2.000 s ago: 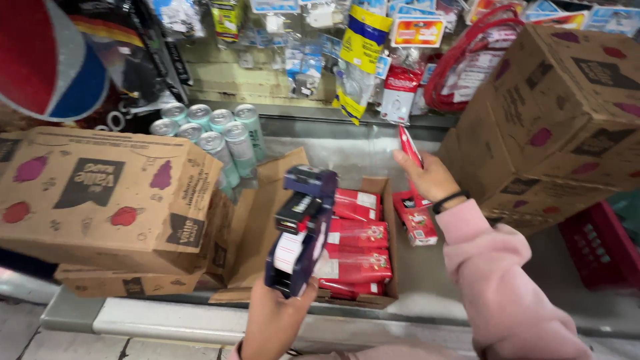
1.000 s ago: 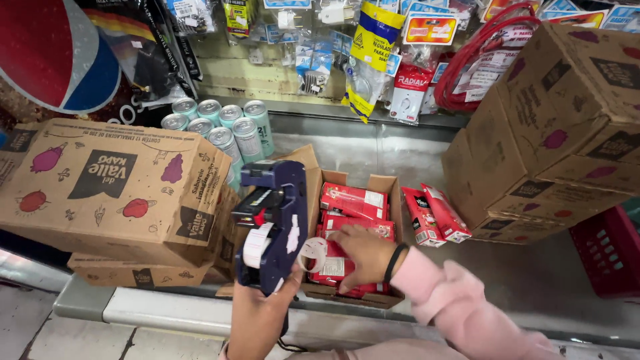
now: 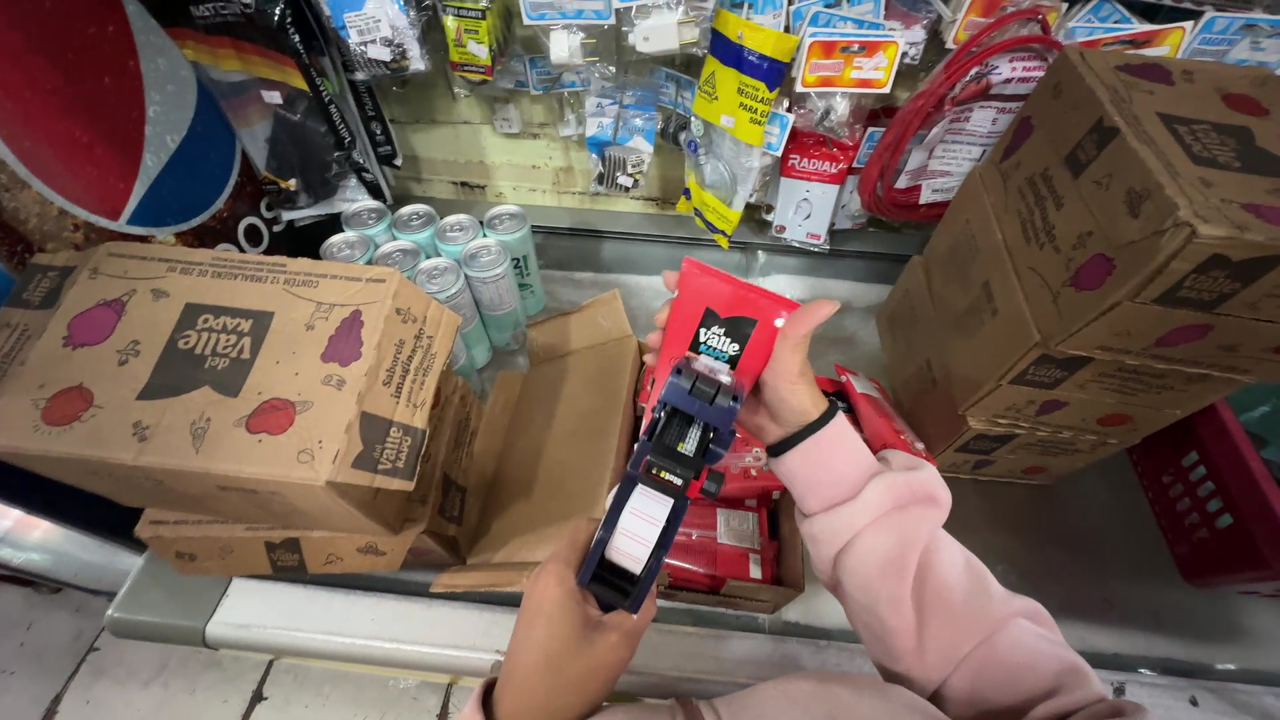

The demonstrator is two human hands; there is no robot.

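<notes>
My left hand is closed around the handle of a dark blue handheld price labeler with a roll of white labels in it. My right hand holds up a red Del Valle Kapo drink pouch, thumb on its right edge and fingers behind it. The labeler's head overlaps the pouch's lower part; whether they touch I cannot tell. Beneath both hands, an open cardboard box contains several red pouches. More red pouches lie just right of that box.
Stacked cartons stand at the left and right. Several pale green cans are behind the open box flap. Packaged goods hang along the back. A dark red plastic basket is at the far right, and the counter's edge runs in front.
My right hand has risen from the open box with a red pouch, which is now at the labeler's head. Two seconds ago this hand held a pouch over the counter, right of the box.
</notes>
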